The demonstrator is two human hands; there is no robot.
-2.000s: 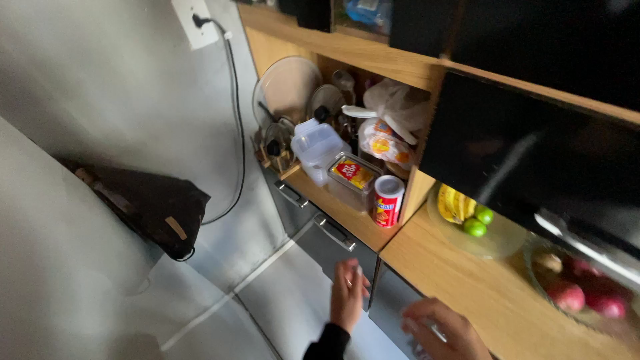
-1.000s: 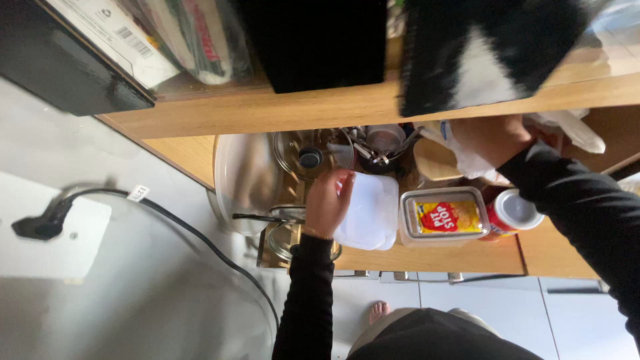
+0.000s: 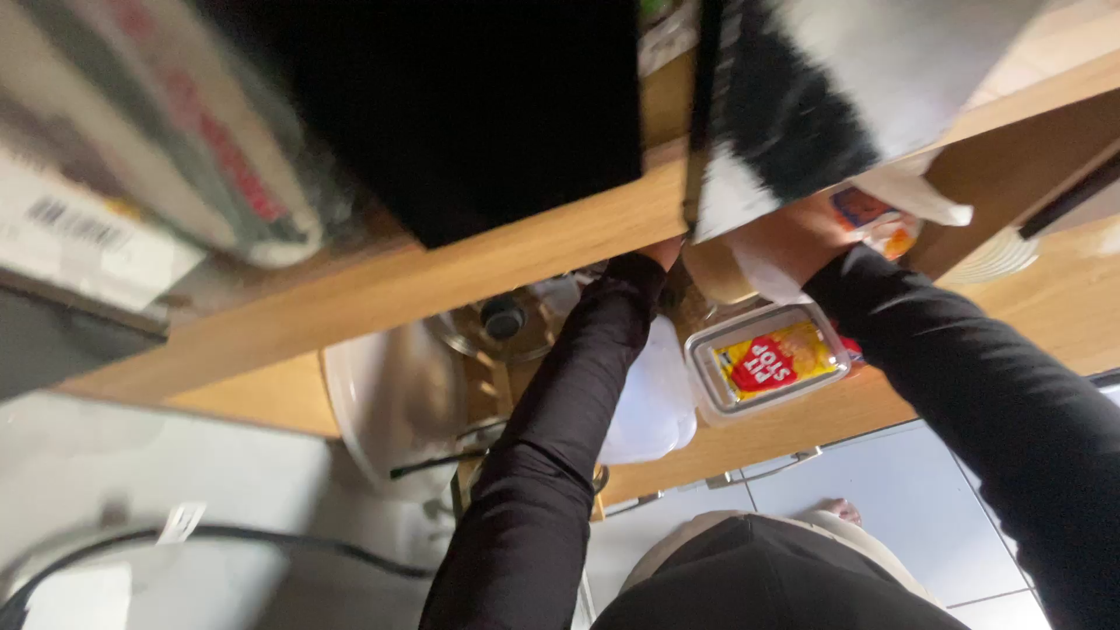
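Note:
My left hand (image 3: 662, 252) reaches into the back of the wooden shelf, its fingers hidden beneath the upper board. At the right, my right hand (image 3: 787, 238) is beside a whitish plastic bag (image 3: 759, 271) and a packet with orange print (image 3: 892, 232); its fingertips are out of sight, so its hold is unclear. Below the hands sits a clear plastic container (image 3: 700, 376) with a yellow and red snack packet (image 3: 774, 360) in it. A translucent white tub (image 3: 646, 407) stands to its left, partly behind my left sleeve.
Glass pot lids (image 3: 503, 319) and a large clear round lid (image 3: 394, 394) lean at the left. The upper board (image 3: 420, 280) runs close above my arms, under black boxes (image 3: 490, 105). A black cable (image 3: 289, 535) hangs at lower left.
My left hand has moved from the white tub deeper into the shelf. My right hand remains by the bag. The view has moved closer to the shelf.

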